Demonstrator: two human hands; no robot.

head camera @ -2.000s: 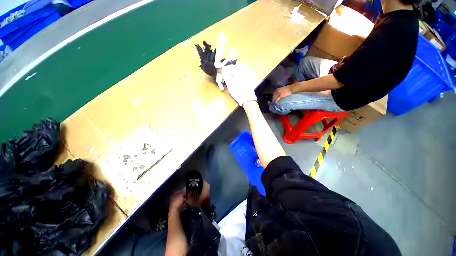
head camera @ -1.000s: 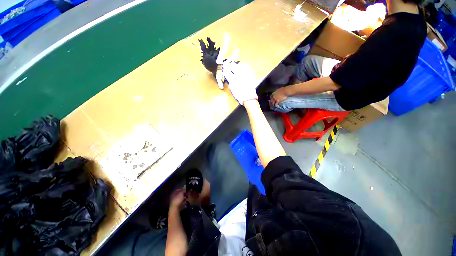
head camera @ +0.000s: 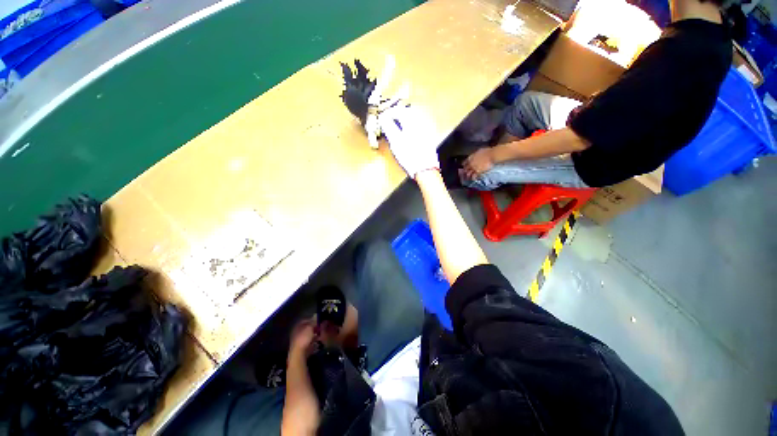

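Note:
My right hand point(head camera: 411, 140), in a white glove, is at the bench's middle, its fingers around the base of a black piece point(head camera: 358, 88). The piece's ragged, finger-like ends stick out up and left past the hand. Pale strips show beside the fingers, but I cannot tell whether they are glove fingers or part of the piece. My left hand point(head camera: 304, 336) is bare, low beside the bench's front edge, small and dark. Its fingers are unclear and I cannot tell whether it holds anything.
The tan bench point(head camera: 256, 187) runs beside a green belt point(head camera: 187, 94). A glossy black pile point(head camera: 85, 341) lies at left, with a specked pale patch point(head camera: 238, 264) nearer me. A blue bin point(head camera: 422, 264) is below the bench. A person sits at right on a red stool point(head camera: 520, 213) beside cartons point(head camera: 571, 72).
The black piece and my gloved fingertips have shifted slightly up the bench. The seated person's upper body has moved a little to the right. My left hand stays low.

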